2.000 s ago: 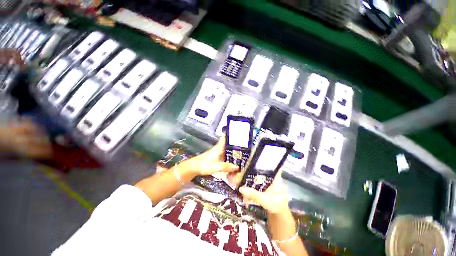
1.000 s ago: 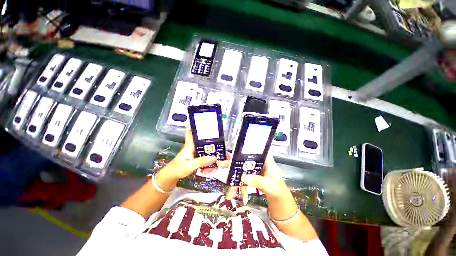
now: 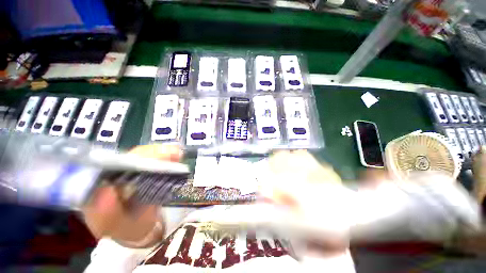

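A clear phone tray (image 3: 318, 123) lies in front of me. Most pockets show white phone backs with dark ovals. One keypad phone (image 3: 179, 69) lies face up at its upper left, and another dark keypad phone (image 3: 238, 120) in its lower middle pocket. My left hand (image 3: 125, 213) is blurred and grips a dark, striped object with a pale top edge (image 3: 146, 184); what it is cannot be told. My right hand (image 3: 301, 176) is a bright blur below the tray; its fingers and any held thing cannot be made out. White slips (image 3: 213, 171) lie between the hands.
Another phone tray (image 3: 74, 114) is at left, partly behind a pale and blue blur (image 3: 53, 173). At right are a smartphone (image 3: 369, 144), small white bits (image 3: 347, 130), a paper scrap (image 3: 369, 99), a fan (image 3: 422, 157), a grey post (image 3: 370, 45) and more phone trays (image 3: 455, 112).
The two keypad phones no longer show clearly in my hands. My hands have moved apart, the left one to the left. The lower middle pocket now shows a keypad phone front. The view has shifted.
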